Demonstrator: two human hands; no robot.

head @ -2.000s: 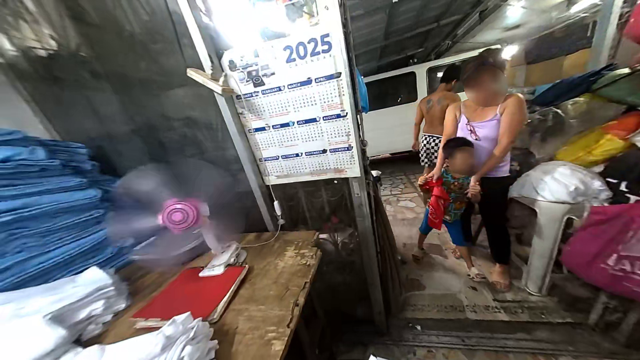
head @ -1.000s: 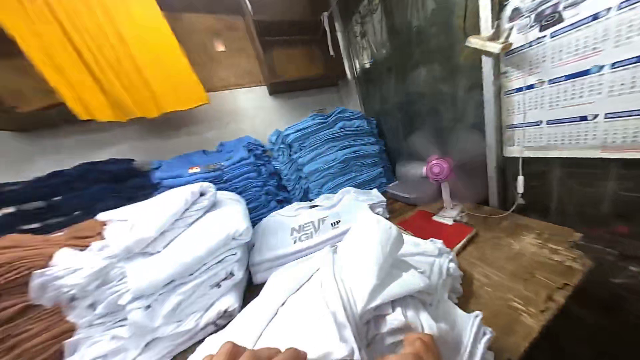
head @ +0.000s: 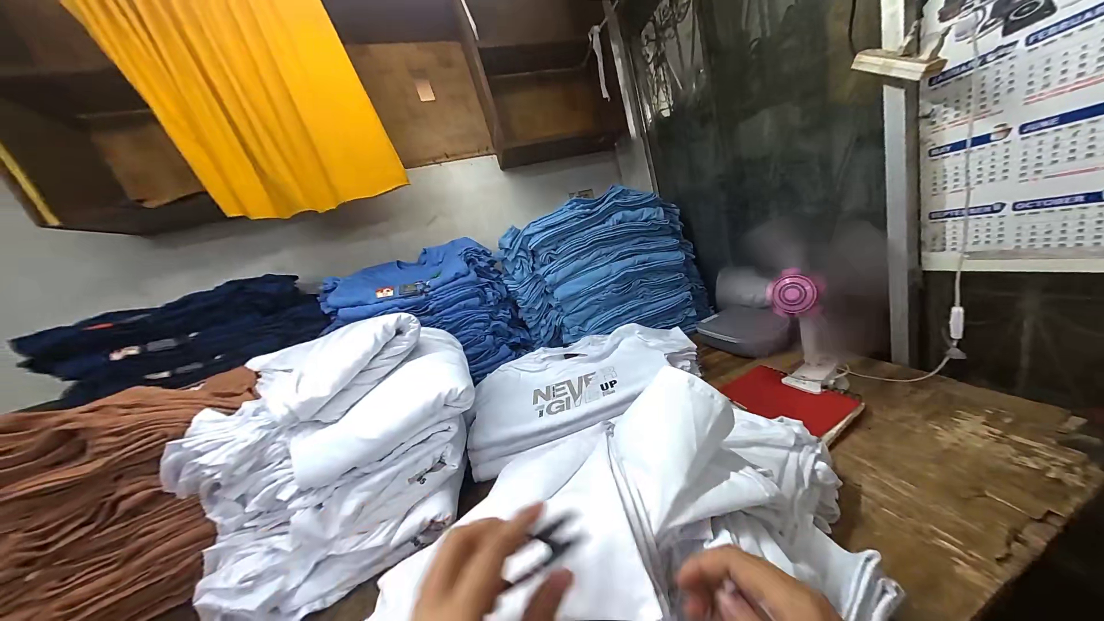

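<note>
My left hand [head: 487,565] is at the bottom centre, holding a small dark tool [head: 543,548] that is blurred; its kind I cannot tell. Under it lies a heap of white shirts [head: 578,500]. My right hand [head: 746,586] is low at the right of this heap, fingers curled against the white cloth; whether it grips the cloth I cannot tell. Behind the heap is a folded white shirt with printed lettering [head: 569,388]. A tall stack of folded white shirts [head: 345,466] stands to the left.
Brown shirts [head: 95,492] lie far left, with navy [head: 190,336], blue [head: 423,293] and light blue stacks [head: 604,259] behind. On the wooden table [head: 940,457] at right are a red clipboard [head: 785,401] and a running pink fan [head: 793,293]. Yellow cloth [head: 259,103] hangs above.
The view has swung left from the doorway to the shirts. Both hands, only partly in view at the bottom edge one second ago, now show more fully over the white heap.
</note>
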